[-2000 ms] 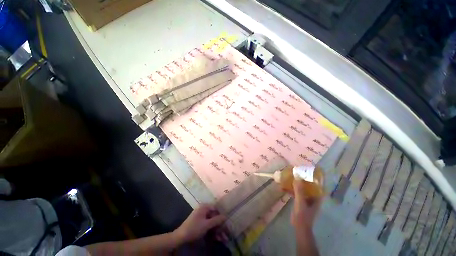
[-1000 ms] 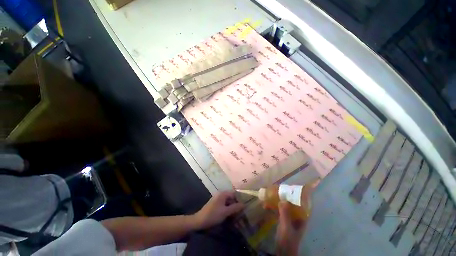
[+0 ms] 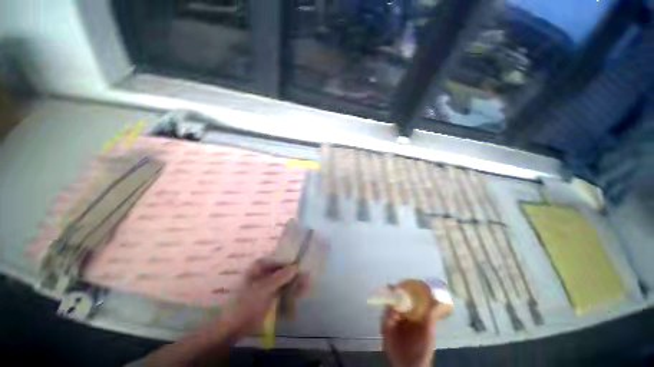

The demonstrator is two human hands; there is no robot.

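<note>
My left hand [image 3: 269,287] holds a beige-grey zipper strip [image 3: 295,242] with a dark line along its middle, at the right edge of the pink sheet [image 3: 215,208]. The strip and hand are blurred. My right hand [image 3: 410,333] grips the amber glue bottle [image 3: 417,299], its pale nozzle pointing left over the grey table, apart from the strip. Laid-out strips [image 3: 401,179] stand side by side in a row by the window, with a second row [image 3: 482,265] nearer me on the right. A pile of overlapping strips [image 3: 107,208] lies on the sheet's left part.
A yellow board [image 3: 577,254] lies at the table's right end. Metal brackets stand by the sheet, one at the back [image 3: 179,125] and one at the front left [image 3: 77,304]. Yellow tape [image 3: 302,165] marks the sheet's edge. Dark-framed windows [image 3: 344,64] run behind the table.
The view has swung right, bringing in the yellow board and more laid-out strips. My left hand has closed on the strip's near part; the bottle has moved away from the strip, to the right.
</note>
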